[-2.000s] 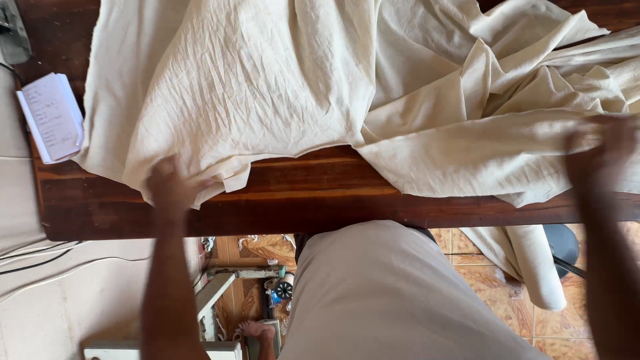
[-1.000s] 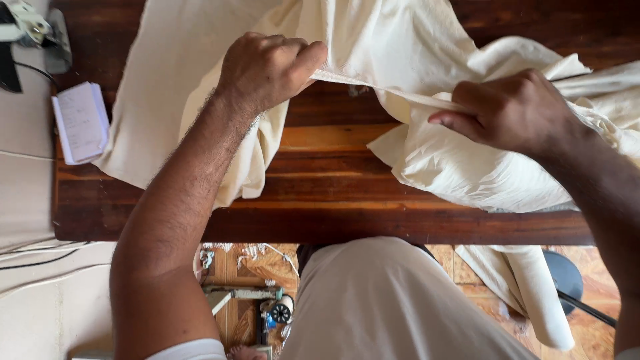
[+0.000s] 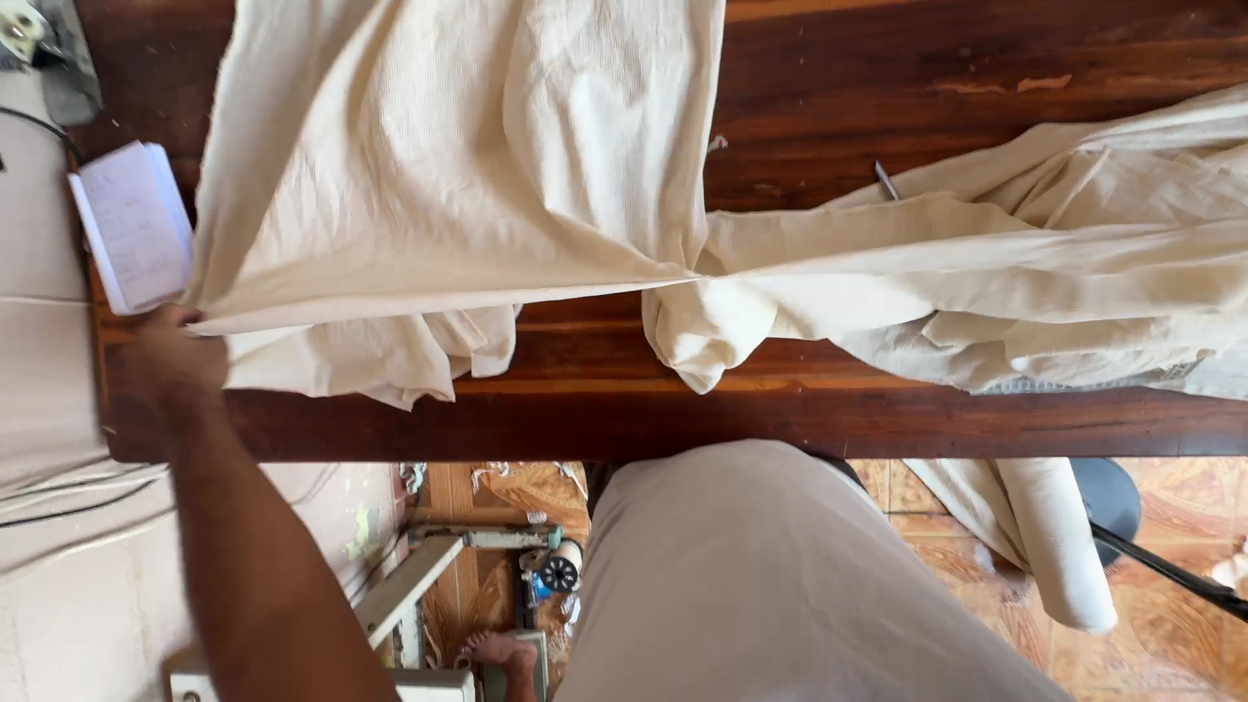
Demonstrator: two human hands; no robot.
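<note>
A long piece of cream cloth (image 3: 448, 185) lies over the dark wooden table (image 3: 604, 424). At the table's left end my left hand (image 3: 180, 356) is closed on an edge of it. From there a taut fold runs right to a gathered spot near the middle. Right of that spot the cloth (image 3: 1053, 263) spreads in loose folds to the frame's edge. My right hand is out of the frame.
A notepad with writing (image 3: 136, 229) lies by the left wall. A pointed metal piece (image 3: 885, 180) sticks out by the right folds. Below are a cloth roll (image 3: 1058, 546), a metal frame (image 3: 414, 590), a thread spool (image 3: 561, 572) and a bare foot (image 3: 502, 648).
My left hand has moved left from mid-table to the table's left end. My right hand, on the cloth at the right a second ago, has left the view. The cloth's near edge is now drawn out sideways.
</note>
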